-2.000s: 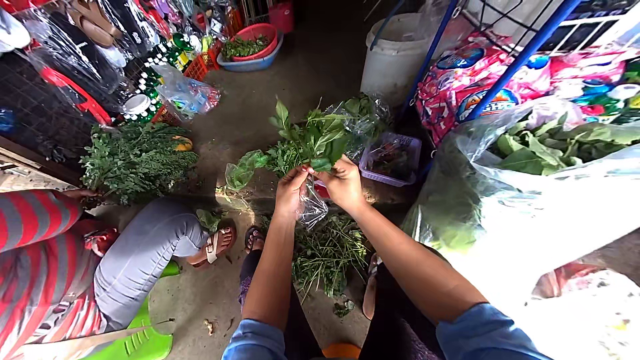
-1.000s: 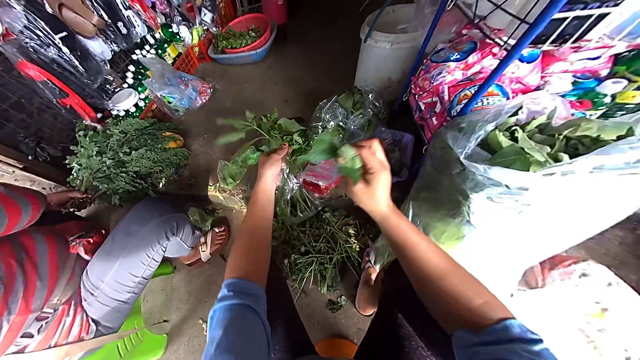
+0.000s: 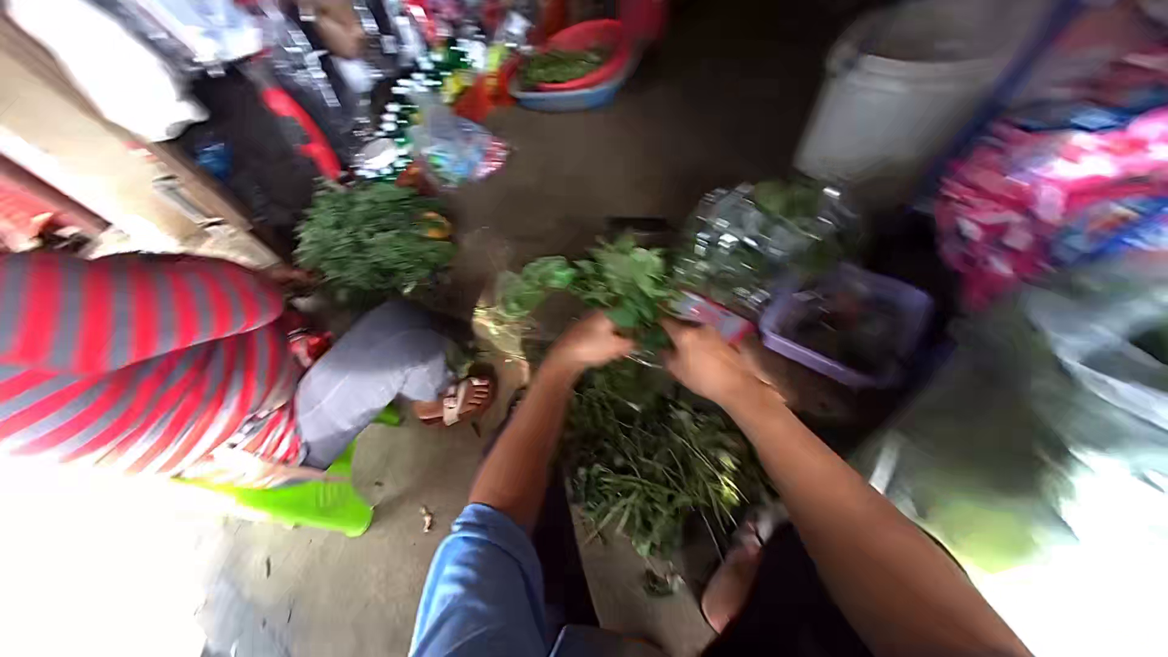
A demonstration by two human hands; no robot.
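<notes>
My left hand [image 3: 593,341] is closed on the lower left side of a bunch of leafy greens [image 3: 628,278]. At its lower right is my right hand [image 3: 707,356], with its fingertips against the leaves; motion blur hides whether they grip it. A red and white item [image 3: 714,315] lies just above my right hand. Beneath both hands a heap of cut green stems [image 3: 657,465] lies on the ground between my feet. Clear plastic bags with greens [image 3: 766,233] are beyond my right hand, beside a purple plastic basket [image 3: 821,365] with dark contents.
A person in a striped shirt [image 3: 137,356] sits at the left on a green plastic stool [image 3: 319,502], near a pile of leafy greens [image 3: 374,239]. A white bucket [image 3: 899,100] stands at the upper right. A large clear bag [image 3: 1095,356] is at the right edge, below pink packets [image 3: 1031,201].
My right hand was apart from my left with blurred leaves in it; now it is close beside my left hand at the bunch. The view has swung left.
</notes>
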